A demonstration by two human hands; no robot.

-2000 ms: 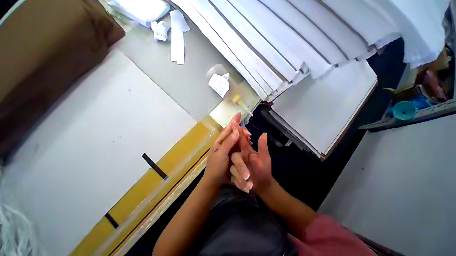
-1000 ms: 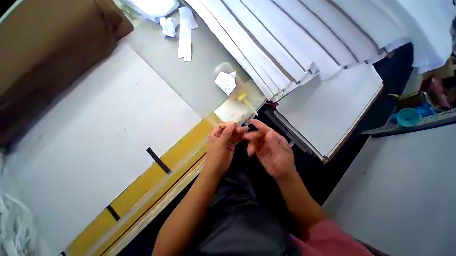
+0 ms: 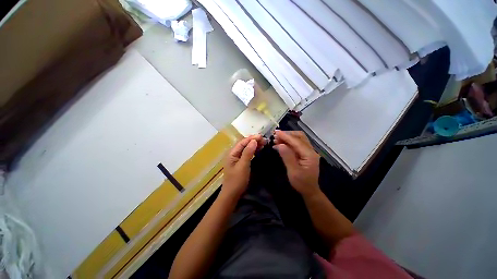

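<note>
My left hand (image 3: 240, 162) and my right hand (image 3: 299, 163) are raised close together above the table's near right corner. The thumb and fingers of each are pinched, with the fingertips a small gap apart. Whether anything tiny is between them cannot be told. Just beyond them a translucent bottle with a yellow nozzle (image 3: 262, 107) lies on the table, a white paper label (image 3: 244, 90) on it. To the left, a large white sheet (image 3: 114, 147) lies along the yellow edge guide (image 3: 147, 213), which bears black marks (image 3: 170, 177).
A brown stack (image 3: 54, 65) lies at the far left. Tangled white strips (image 3: 17, 245) are at the near left. White scraps (image 3: 200, 43) lie at the far side. Layered white sheets (image 3: 305, 38) hang at the right, above a pale board stack (image 3: 362, 120). A turquoise round object (image 3: 446, 126) sits far right.
My hands were pressed together with fingers spread. They have moved apart slightly, and the fingers of both are now curled into pinches. The view has shifted slightly.
</note>
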